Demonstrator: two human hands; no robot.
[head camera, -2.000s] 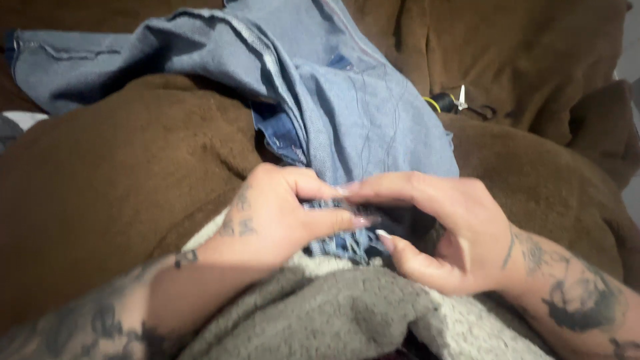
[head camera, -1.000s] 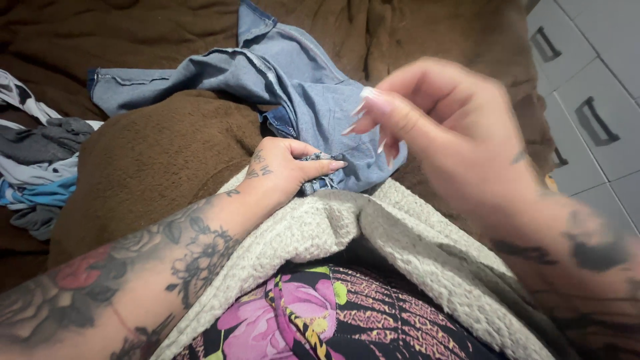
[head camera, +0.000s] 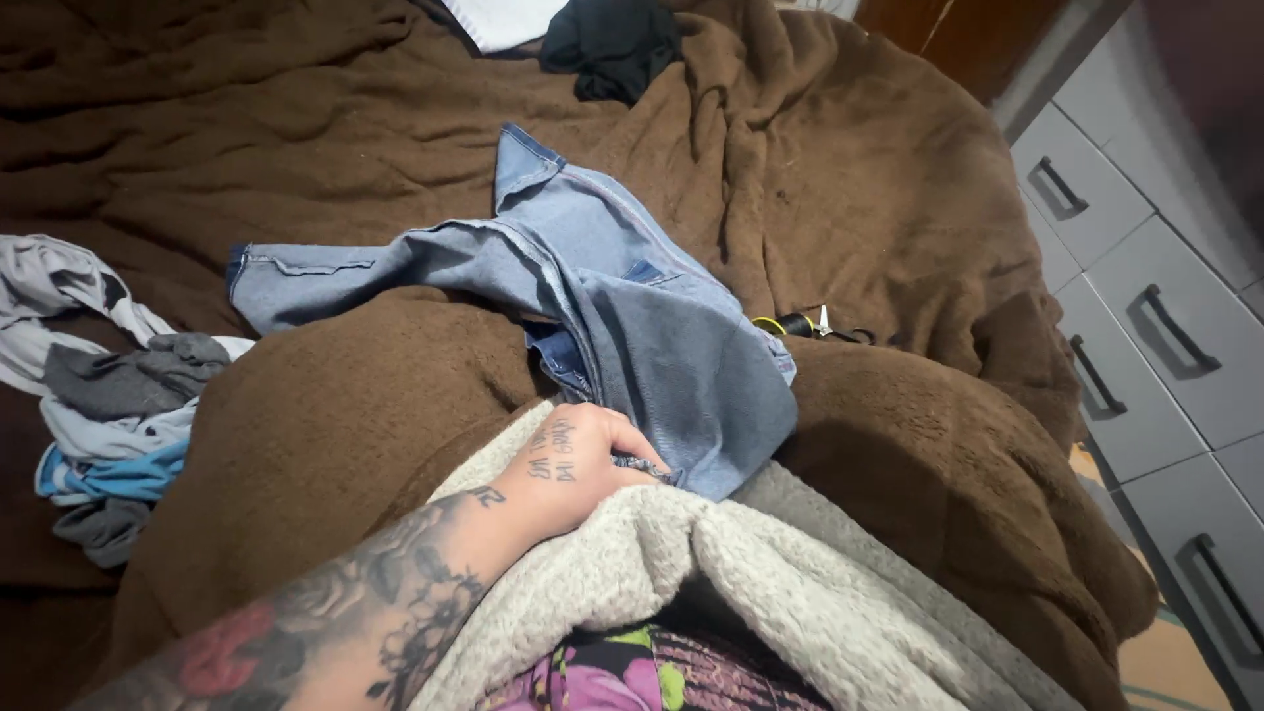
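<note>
A light-blue denim garment [head camera: 671, 365] with visible seams lies across my lap, on a brown blanket. My left hand [head camera: 583, 464] grips a bunched edge of it near the bottom centre, between thumb and fingers. My right hand is out of the frame. Beyond the garment's right side, a spool of black thread [head camera: 796, 325] with a yellow rim rests on the blanket beside small scissors [head camera: 837, 328] with dark handles.
Crumpled clothes [head camera: 128, 395] in grey, white and blue lie at the left. A black cloth [head camera: 610, 47] and a white cloth [head camera: 509, 20] are at the top. The brown blanket [head camera: 889, 197] covers the bed. Grey drawers [head camera: 1150, 316] with dark handles stand at the right.
My right hand was at the denim with my left, then raised above it, and is now out of view. My left hand still grips the denim. The view takes in more of the bed.
</note>
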